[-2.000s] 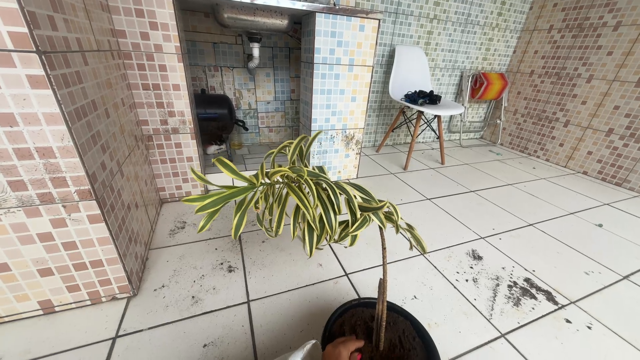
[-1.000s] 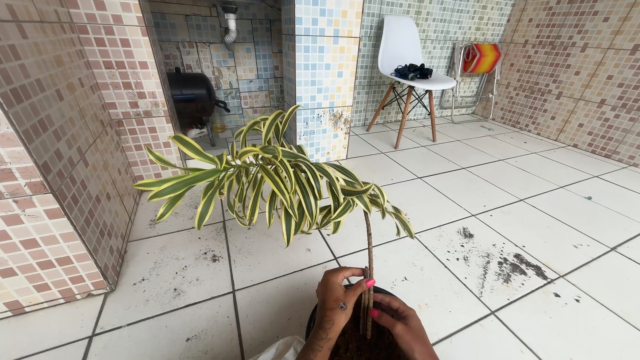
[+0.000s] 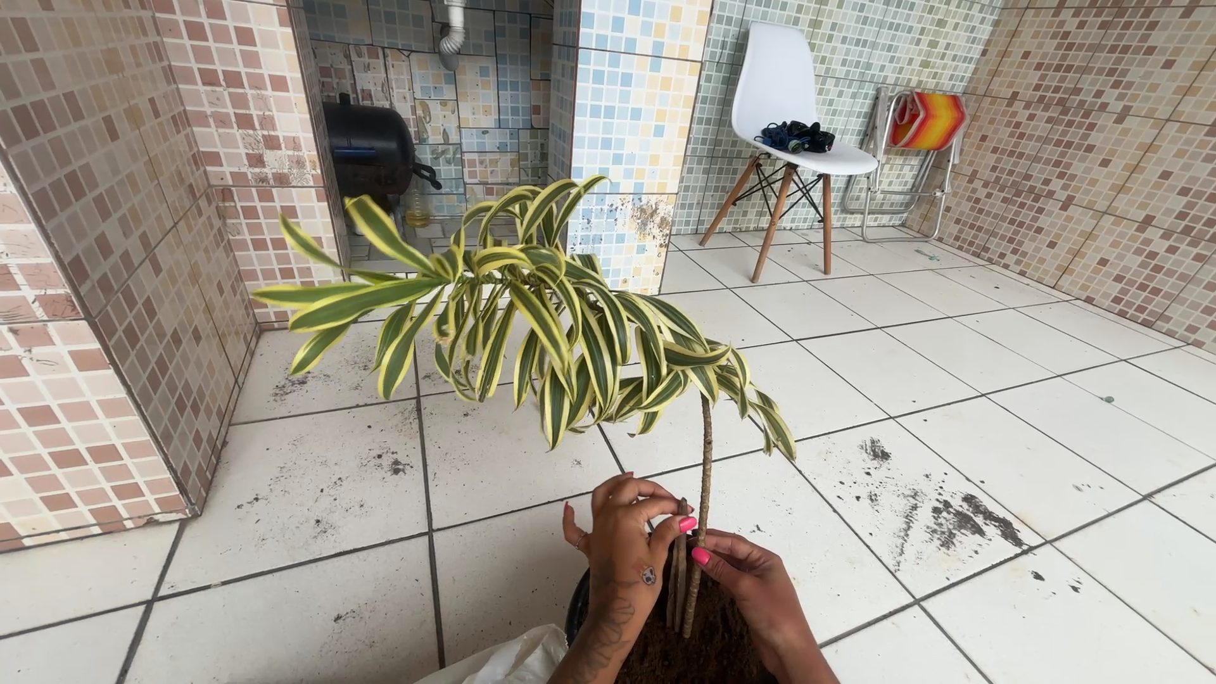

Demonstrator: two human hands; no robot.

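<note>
A potted plant with long green leaves edged in yellow (image 3: pixel 560 323) leans far to the left on a thin stem (image 3: pixel 706 456). The stem rises from dark soil (image 3: pixel 712 646) in a black pot (image 3: pixel 576 608), mostly hidden by my arms. Close beside the stem stand short wooden sticks (image 3: pixel 678 589). My left hand (image 3: pixel 627 532) pinches the top of the sticks between thumb and fingers. On the stem's right side, my right hand (image 3: pixel 746 570) has its thumb and index finger against the lower stem; its exact hold is partly hidden.
Spilled soil (image 3: pixel 969 518) lies on the white floor tiles at the right. A white plastic bag (image 3: pixel 513 657) is beside the pot. Farther back are a white chair (image 3: pixel 779 85) holding dark items, a folded chair (image 3: pixel 926 122), a tiled pillar (image 3: pixel 627 123) and a black tank (image 3: pixel 366 147).
Both hands have come up to the stem and sticks; two seconds ago only part of one hand showed, low by the pot. Since one second ago, the left hand's fingers have shifted onto the sticks' top.
</note>
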